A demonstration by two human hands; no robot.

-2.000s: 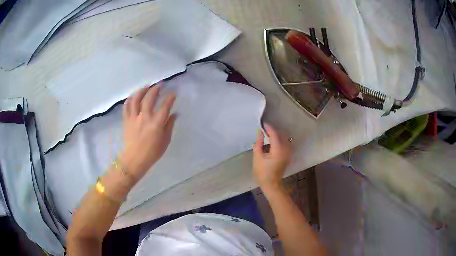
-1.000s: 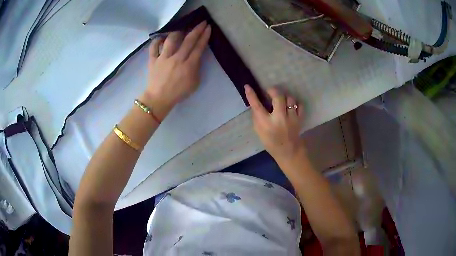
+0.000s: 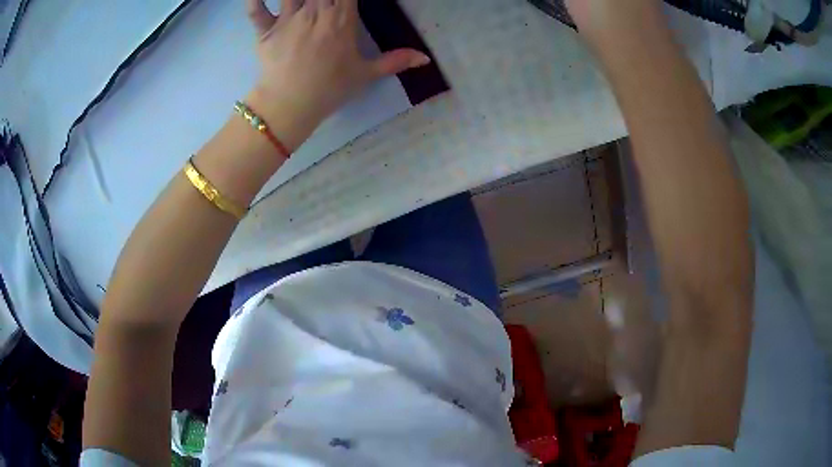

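Observation:
The pale blue-white garment panel (image 3: 146, 128) lies on the off-white pressing table (image 3: 511, 100), with a dark wavy edge along its left side. A maroon hem band (image 3: 427, 77) shows at its right end. My left hand (image 3: 310, 55) rests on the panel and band, palm down, fingers spread, fingertips near the top edge. My right hand (image 3: 616, 18) is at the top edge, partly cut off; its fingers are hidden. The iron's body is out of view; only its spring and hose (image 3: 721, 14) show at the top right.
Layered pale panels with dark edges (image 3: 36, 246) lie at the left. A green basket (image 3: 789, 119) is at the right. Pale cloth (image 3: 785, 219) hangs at the right. Red objects (image 3: 529, 397) and a tiled floor (image 3: 547, 219) show below the table.
The view has shifted downward over the table. The panel's maroon band was uncovered and laid straight. My right hand has left the band and moved up and right toward the iron. My left hand stays on the panel.

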